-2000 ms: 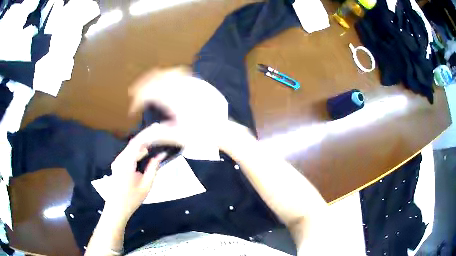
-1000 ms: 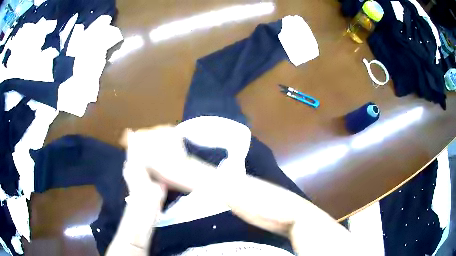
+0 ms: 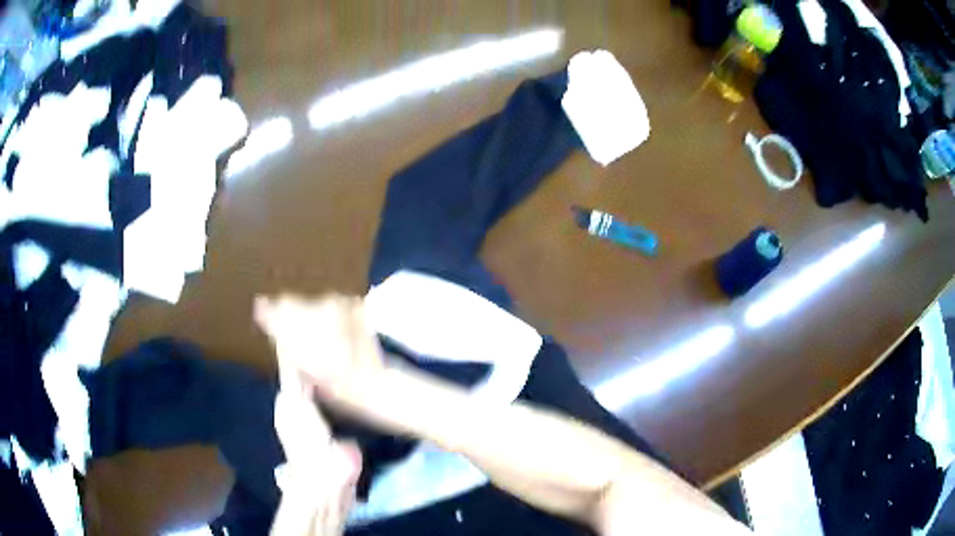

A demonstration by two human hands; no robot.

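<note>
The black top lies on the table in front of me, one sleeve stretched away to a white cuff. Its white collar stands in a loop around the neck opening. My right hand is blurred and reaches across to the left side of the collar. My left hand is just below it at the collar's left side. The fingers of both hands are blurred or overlapped, so their grip is unclear. Blue thread snips lie on the table right of the sleeve.
A dark thread cone lies at the right. A white ring and an amber bottle are beyond it, beside a dark garment pile. Black and white garments are heaped left. The table's curved edge runs lower right.
The view has shifted. The collar has gone from a bunched piece in my hands to an opened loop. My hands have moved down and to the left side of the collar.
</note>
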